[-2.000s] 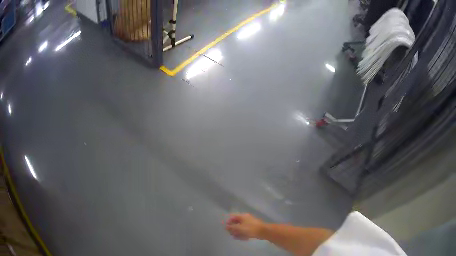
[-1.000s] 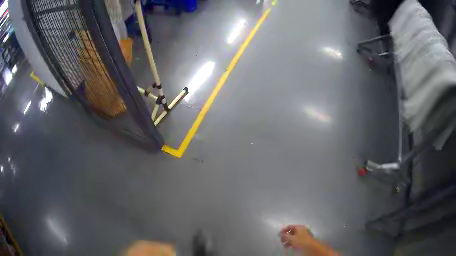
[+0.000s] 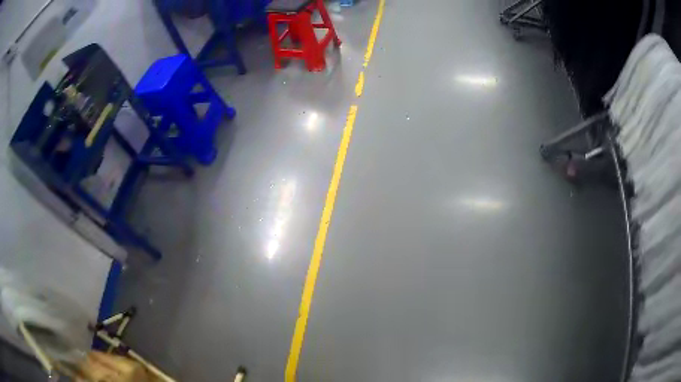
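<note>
Neither of my hands can be made out. A blurred tan patch (image 3: 112, 367) shows at the bottom left edge beside cream pipes (image 3: 138, 358); it looks like part of the goods there, but I cannot tell for certain. At the right edge, a thick drape of white cables (image 3: 657, 186) hangs on a cart with a pale metal rail (image 3: 629, 246). A grey cart foot (image 3: 571, 138) sticks out from under it.
A yellow line (image 3: 328, 198) runs up the glossy grey floor. Left of it stand a blue stool (image 3: 168, 78), a red stool with a dark top (image 3: 301, 33) and a blue-framed bench (image 3: 119, 213) with small items. A black drape (image 3: 590, 52) hangs at the upper right.
The view has moved forward. The mesh panel has left the picture, and the stools and bench have come into view. My right hand, seen low in the earlier frames, has left the picture.
</note>
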